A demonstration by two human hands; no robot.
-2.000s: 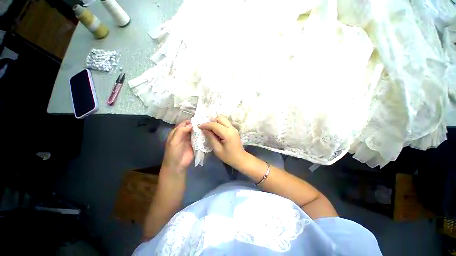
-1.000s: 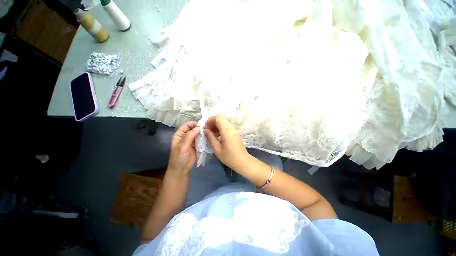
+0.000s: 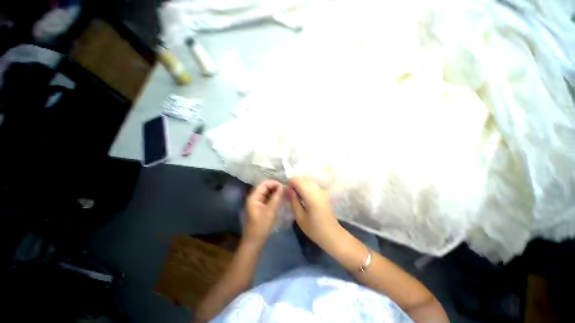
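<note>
The ivory lace and ruffled garment covers much of the table, overexposed, with its lower edge hanging at the table's front. My left hand and my right hand are close together at its lower left edge, with the fingertips of each pinched. A pale lace strip hangs between them, blurred. The fingertips of both hands meet at the top of this strip. No needle or thread can be made out.
On the table at the left lie a smartphone, pink-handled snips, a speckled silver-white clump, a tan thread cone and a white one. Another ivory pile lies at the far side. A wooden box stands below.
The view has shifted and blurred, so the table things and hands appear further right and lower. The far ivory pile has come into view. Both hands remain together at the lace edge.
</note>
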